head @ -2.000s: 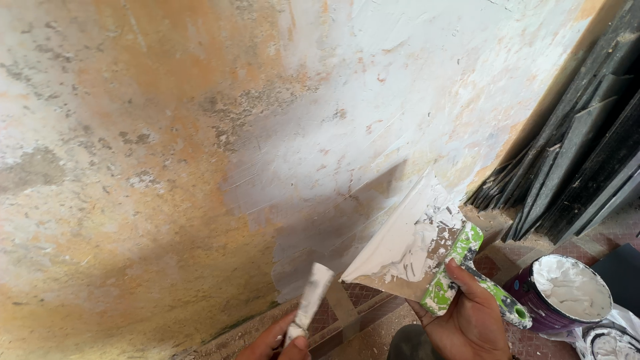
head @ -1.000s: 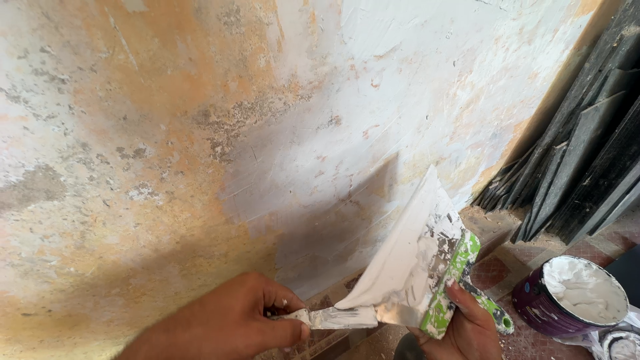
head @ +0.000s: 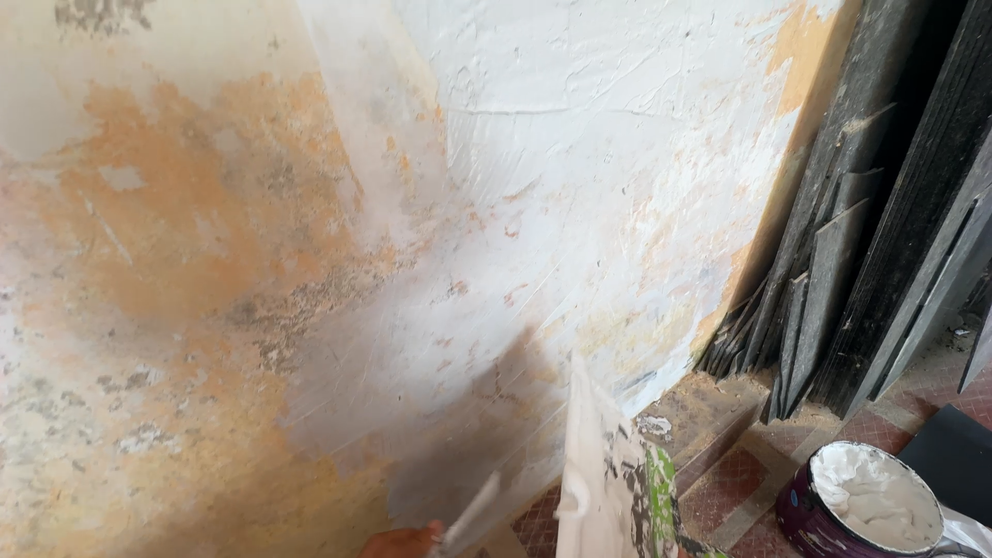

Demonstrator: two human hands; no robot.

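At the bottom edge, my left hand (head: 403, 540) grips a small putty knife (head: 474, 508) whose blade carries white filler. Just right of it stands a wide spackling blade (head: 601, 473) with a green and black handle (head: 661, 496), its face coated with white filler. Of my right hand only a sliver shows below that handle, at the frame's lower edge; its grip is mostly hidden. Behind both tools is the wall (head: 496, 256), partly coated in smooth white filler and partly patchy orange, yellow and grey.
A purple bucket (head: 798, 504) of white filler stands on the red tiled floor (head: 713, 496) at lower right. Dark slabs (head: 829, 256) lean against the wall's right end. A dark flat sheet (head: 953, 457) lies behind the bucket, with crumpled plastic (head: 969, 535) beside it.
The small knife met the wide blade's lower edge a second ago; now it is apart, to its left. The wide blade has turned more upright. The view has shifted.
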